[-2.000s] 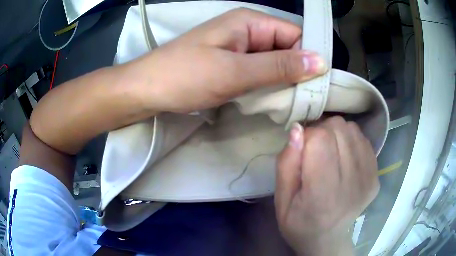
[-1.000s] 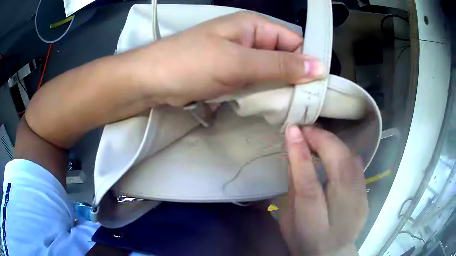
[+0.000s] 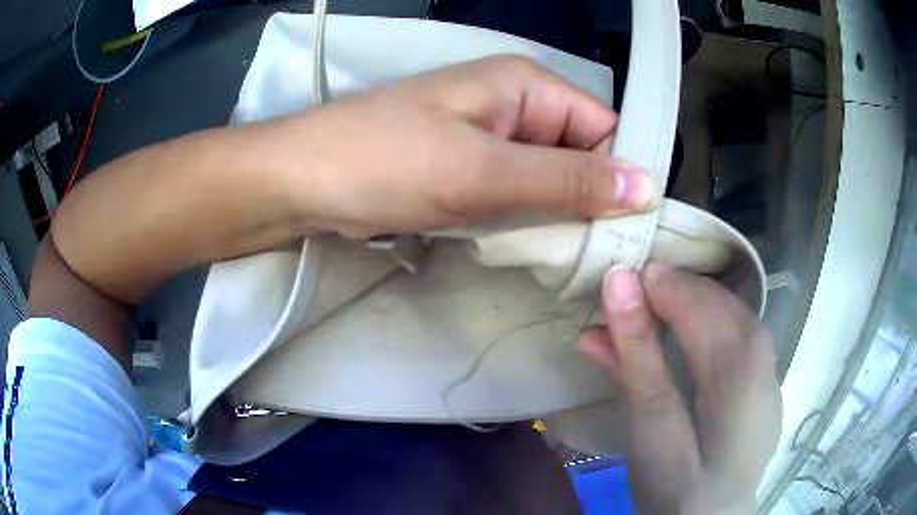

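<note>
A cream-beige handbag lies open-topped across my aproned lap. My left hand reaches across the bag from the left, its thumb pressed on the flat beige handle just above its stitched end at the rim. My right hand is at the lower right, with thumb and index fingertips at the bottom of the handle end. Whether it pinches a needle cannot be seen. A fine loose thread trails from near the right fingertips across the bag opening. A zipper end shows at the lower left of the bag.
A navy apron covers my lap. A blue patch shows below the bag, left of my right wrist. A white-edged table runs down the right side. A red cord and a pale looped cord lie at the upper left.
The handle end and both hands have moved slightly down. My right hand has opened from a closed fist, shifted right, and its fingertips now cover the lower handle end. The blue patch has come into view.
</note>
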